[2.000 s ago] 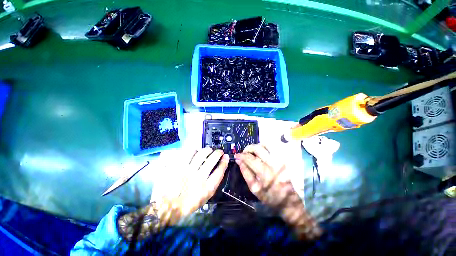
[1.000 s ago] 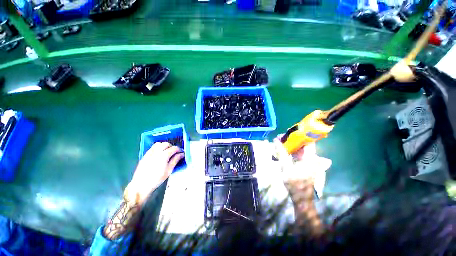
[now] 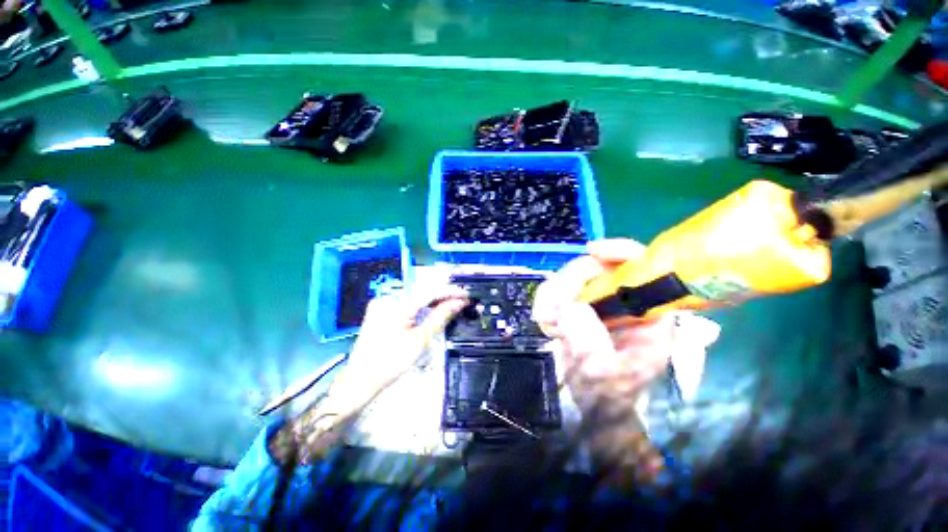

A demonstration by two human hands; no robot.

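The black device housing (image 3: 501, 387) lies open in two halves on the white mat (image 3: 411, 414). Its far half holds small parts, and its near half looks mostly empty with a thin pale line across it. My right hand (image 3: 603, 338) grips the yellow-orange electric screwdriver (image 3: 728, 244) at the far half's right side; the tool's tip is hidden behind my fingers. My left hand (image 3: 400, 338) reaches over the far half's left edge, fingertips close together. Whether it pinches a small screw is too small to tell.
The larger blue bin (image 3: 515, 247) of black parts stands behind the housing. The smaller blue bin (image 3: 325, 291) of dark screws is at its left. Other open units (image 3: 327, 127) sit in a row farther back. Pale fan boxes (image 3: 915, 281) stand at right, a slim tool (image 3: 301, 384) at left.
My left hand has moved from the housing to the small screw bin and back to the housing's far half. My right hand took hold of the screwdriver and brought it left over the housing.
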